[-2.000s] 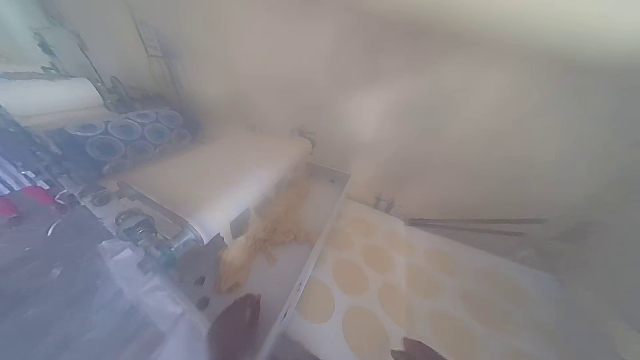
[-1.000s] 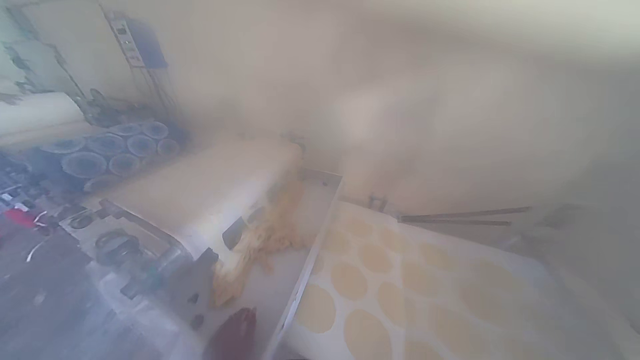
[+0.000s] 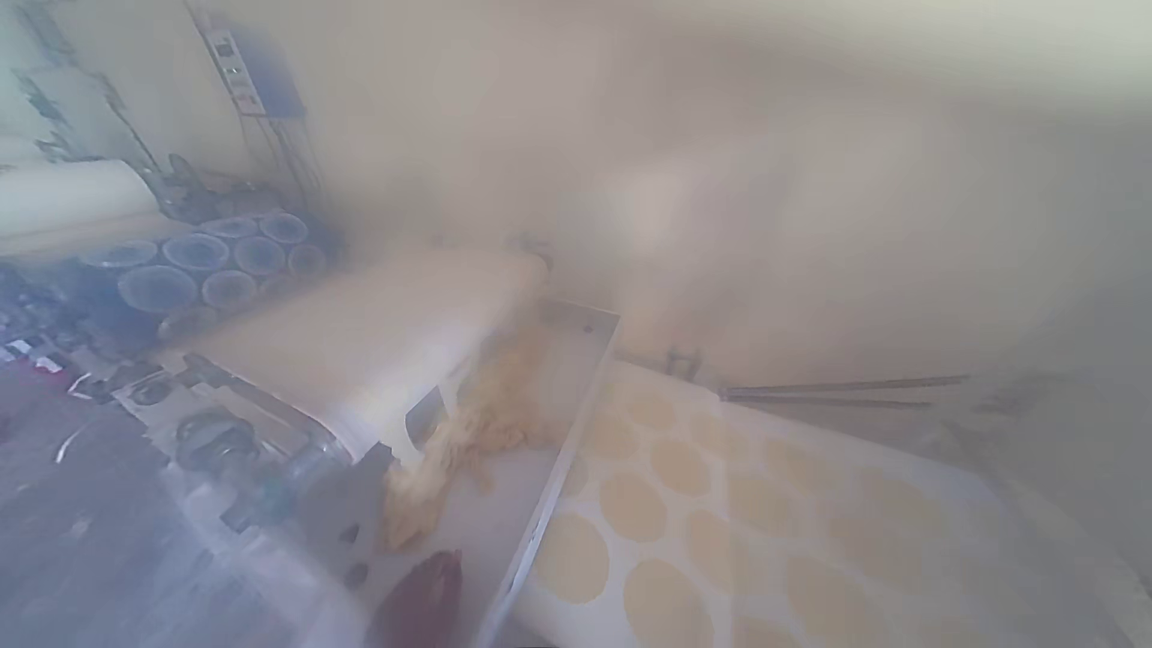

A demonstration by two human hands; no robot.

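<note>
My left hand [image 3: 418,603] shows blurred at the bottom edge, over the metal tray [image 3: 562,450], just below a heap of dough scraps [image 3: 450,450]. Whether its fingers hold anything cannot be made out. The scraps lie under the end of a conveyor belt [image 3: 360,333] that carries a pale sheet. Right of the tray's raised rim, round flat dough discs [image 3: 571,558] lie in rows on a white belt [image 3: 621,486]. My right hand is out of view. Haze over the lens blurs most of the picture.
Dark circles [image 3: 157,288] on a blue surface lie at the left, near a large pale roll [image 3: 72,193]. A blue control box [image 3: 261,76] is on the wall. Thin bars [image 3: 846,390] stand behind the disc belt. Machine parts [image 3: 216,441] edge the conveyor at the lower left.
A second dark hand shape, at the bottom among the discs two seconds ago, has gone out of view. The left hand stays low over the tray.
</note>
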